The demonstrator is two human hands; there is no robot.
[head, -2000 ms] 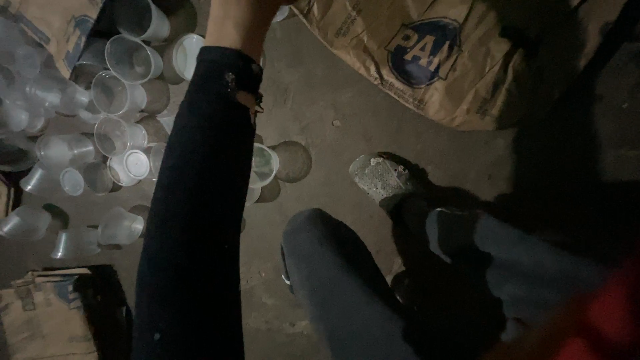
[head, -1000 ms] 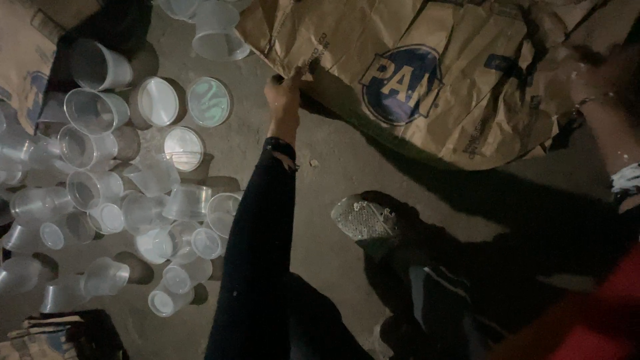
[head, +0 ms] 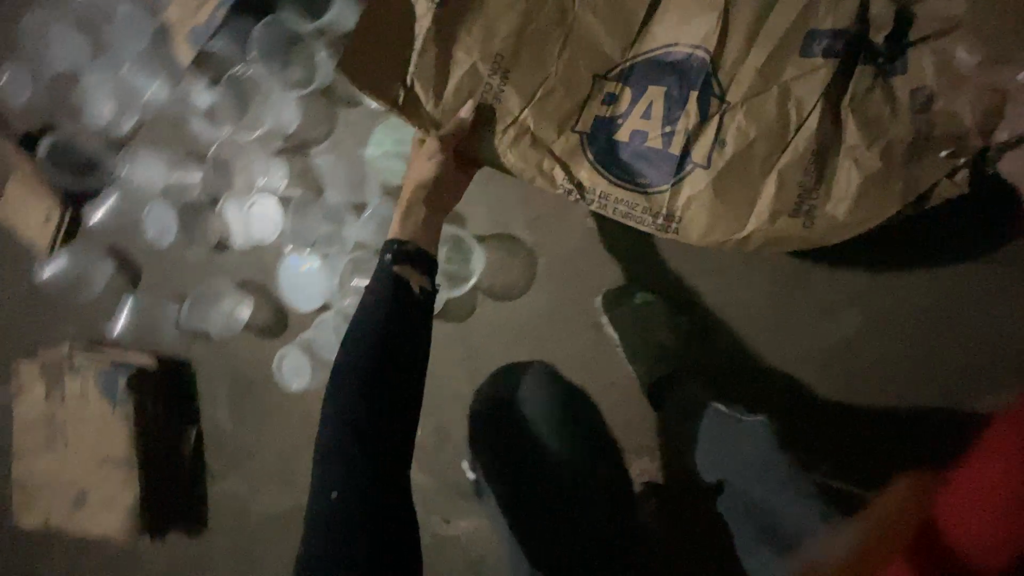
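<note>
My left hand (head: 438, 164), at the end of a dark sleeve, grips the lower left edge of a large crumpled brown paper PAN maize flour sack (head: 752, 120). The sack spans the top centre and right, its blue oval logo facing up. My right hand cannot be seen. Left of and beneath my left arm, many translucent plastic cups (head: 216, 308) lie scattered on the ground, blurred. Among them are pale round lids or cup bases (head: 304, 280). One cup (head: 460, 260) rests just right of my left wrist.
A folded brown paper or cardboard piece (head: 76, 448) lies at the lower left, with another brown piece (head: 30, 196) above it. A bent knee in dark trousers (head: 552, 448) and a shoe (head: 640, 328) are below the sack. Blurred red cloth (head: 980, 480) shows at lower right.
A hand with a bracelet, at the sack's right side one second ago, is no longer visible. My left hand still holds the sack's edge. The view has shifted over the cups.
</note>
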